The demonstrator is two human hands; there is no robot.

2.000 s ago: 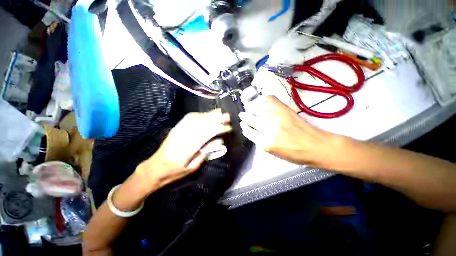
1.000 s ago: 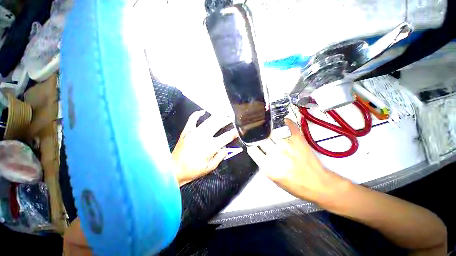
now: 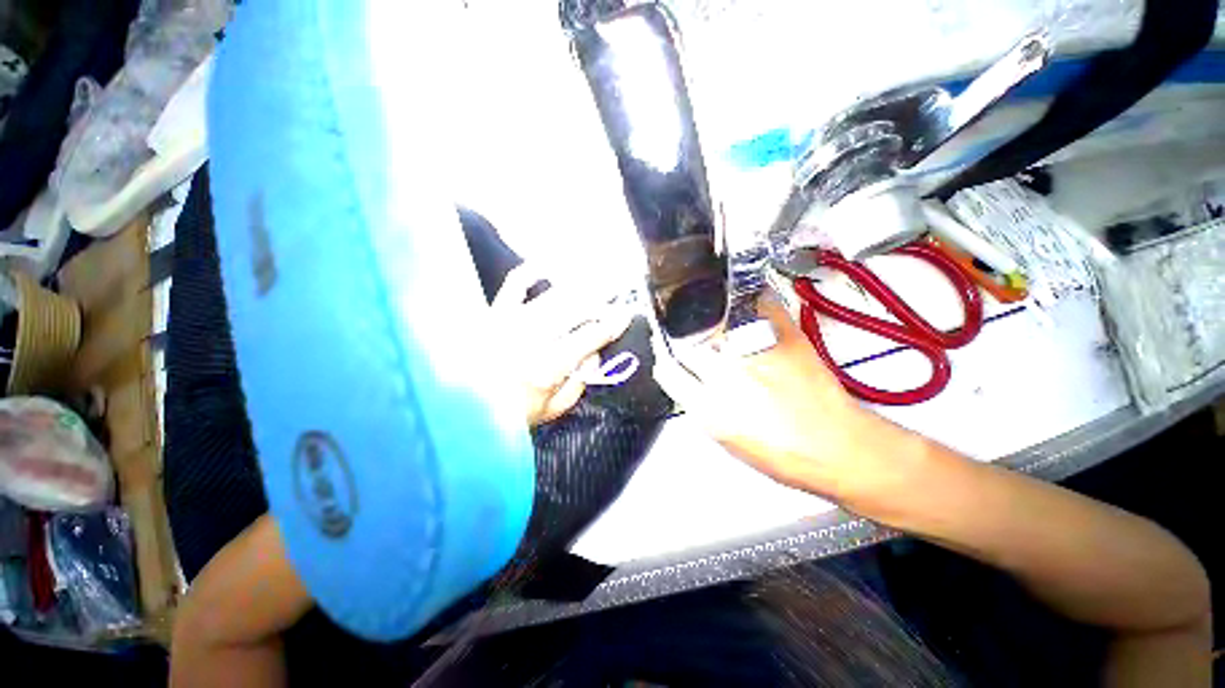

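Black, finely striped cloth (image 3: 598, 457) lies under the sewing machine head (image 3: 658, 175) and runs down over the table's front edge. My left hand (image 3: 571, 356) is on the cloth left of the needle area, overexposed and partly hidden by the blue padded object (image 3: 336, 336). A thin white loop (image 3: 617, 368) shows at its fingertips. My right hand (image 3: 779, 410) is close at the right of the needle area, on the white table. Its fingertips are partly hidden behind the shiny metal part, so its grip cannot be made out. The needle is hidden.
Red-handled scissors (image 3: 893, 329) lie right of my right hand, beside an orange-tipped tool (image 3: 991, 276). A ruler-like strip (image 3: 752, 554) edges the table. A plastic bag (image 3: 1169, 316) is at the far right. A tan tape roll (image 3: 43, 329) and cardboard (image 3: 114, 309) are at the left.
The view has moved closer to the machine since the first frame. The blue padded object now covers much of my left forearm and wrist. Both hands remain by the needle area.
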